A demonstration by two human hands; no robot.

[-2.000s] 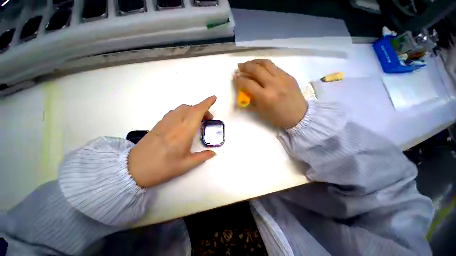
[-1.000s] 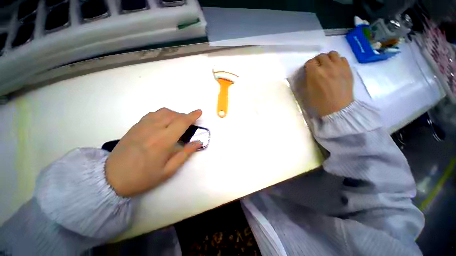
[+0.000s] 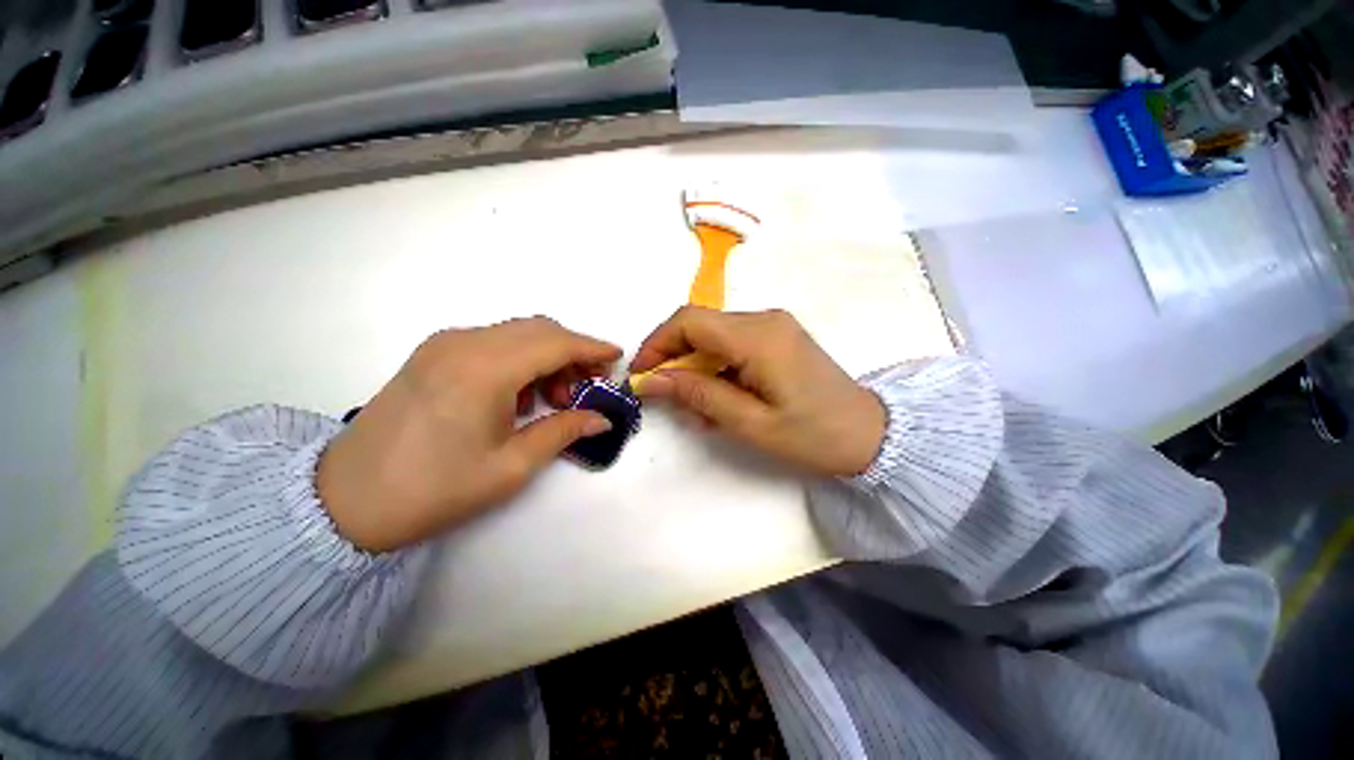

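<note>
A dark square smartwatch body (image 3: 606,434) with a shiny rim is at the centre of the cream-white board. My left hand (image 3: 446,423) grips it, thumb on its face and fingers behind its far edge. My right hand (image 3: 772,394) pinches a short yellow stick (image 3: 671,371), whose tip is at the watch's upper right corner. Whether the tip touches the rim is hard to tell. An orange-handled tool (image 3: 713,266) with a whitish head lies just beyond my right hand, its handle end hidden behind the fingers.
A white tray (image 3: 446,71) with dark watch bodies in pockets stands at the far left. A translucent sheet (image 3: 846,71) lies beyond the board (image 3: 223,312). A blue box (image 3: 1140,146) with bottles and swabs is at far right, near a white wipe (image 3: 1210,250). A dark object shows partly behind my left wrist.
My right hand has come back from the right side and now holds the yellow stick at the watch. My left fingers have closed around the watch, which is turned, its face now dark.
</note>
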